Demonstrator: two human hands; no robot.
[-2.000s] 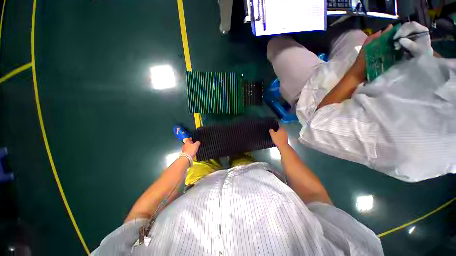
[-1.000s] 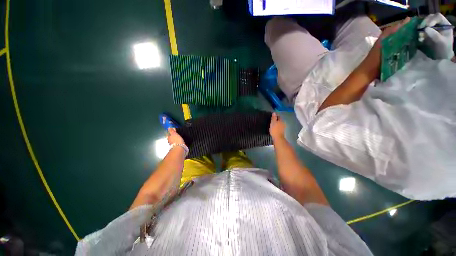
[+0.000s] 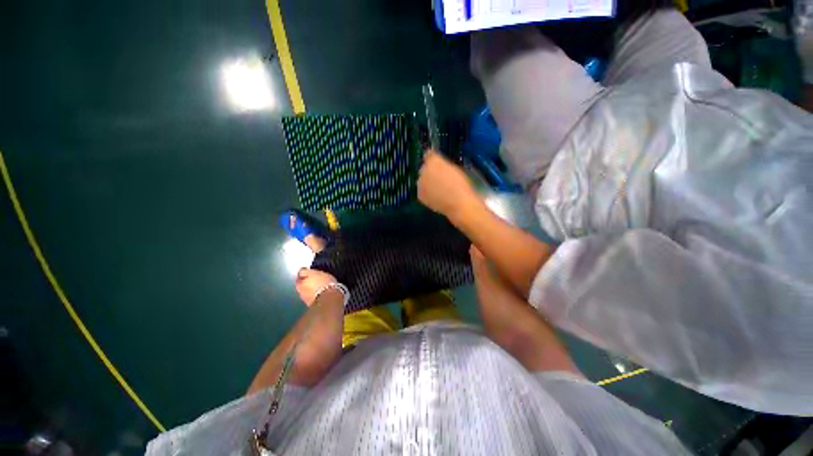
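Note:
A black ribbed rack lies crosswise in front of my body. My left hand grips its left end. My right hand is at its right end, mostly hidden behind the seated person's forearm. A second rack filled with upright green boards stands on the floor just beyond the black one. The seated person's hand holds a thin board edge-on at that rack's right end.
The seated person in a white smock is close on my right, on a blue stool. A white record sheet is at the top edge. Yellow lines cross the green floor. A blue shoe is near my left hand.
The seated person's arm has swung across from the right to the board rack, with a board in the hand, and now covers much of my right hand. I still hold the black rack.

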